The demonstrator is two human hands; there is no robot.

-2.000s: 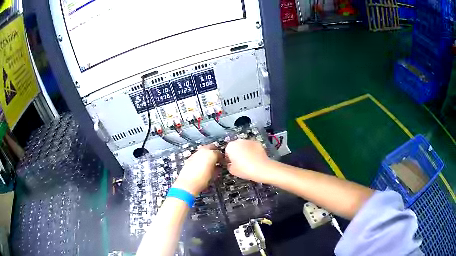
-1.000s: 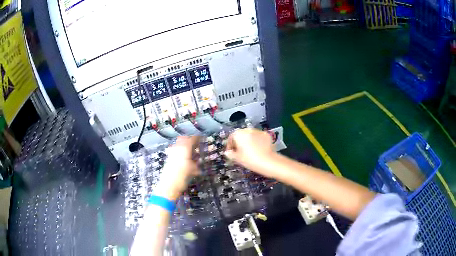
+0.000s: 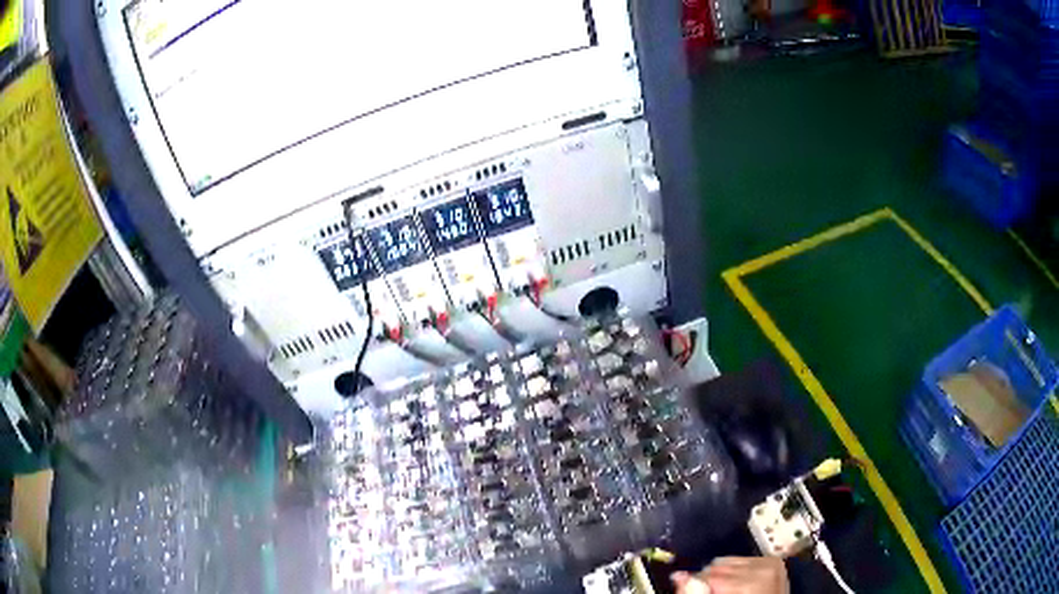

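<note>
The clear blister tray point(image 3: 557, 545) lies before the test rack, its pocket rows filled with small dark-and-silver boards point(image 3: 488, 412). A cream test block point(image 3: 783, 527) with a dark board on it, a yellow-tipped plug and a white cable stands at the lower right. Another cream block point(image 3: 618, 577) is cut by the bottom edge. My right hand point(image 3: 734, 576) is at the bottom edge beside this block, cut off and blurred; whether it holds anything is unclear. My left hand is out of the picture.
The rack's displays point(image 3: 436, 230) show digits, with red and black leads below. A dark rounded object point(image 3: 753, 439) lies right of the tray. Stacked trays point(image 3: 139, 371) and a yellow sign point(image 3: 44, 209) are at left. A blue crate point(image 3: 987, 406) stands at right.
Both hands have left the tray. The right hand has come down to the near cream block; the left has gone out of the picture. The view has shifted, and the boards now show uncovered.
</note>
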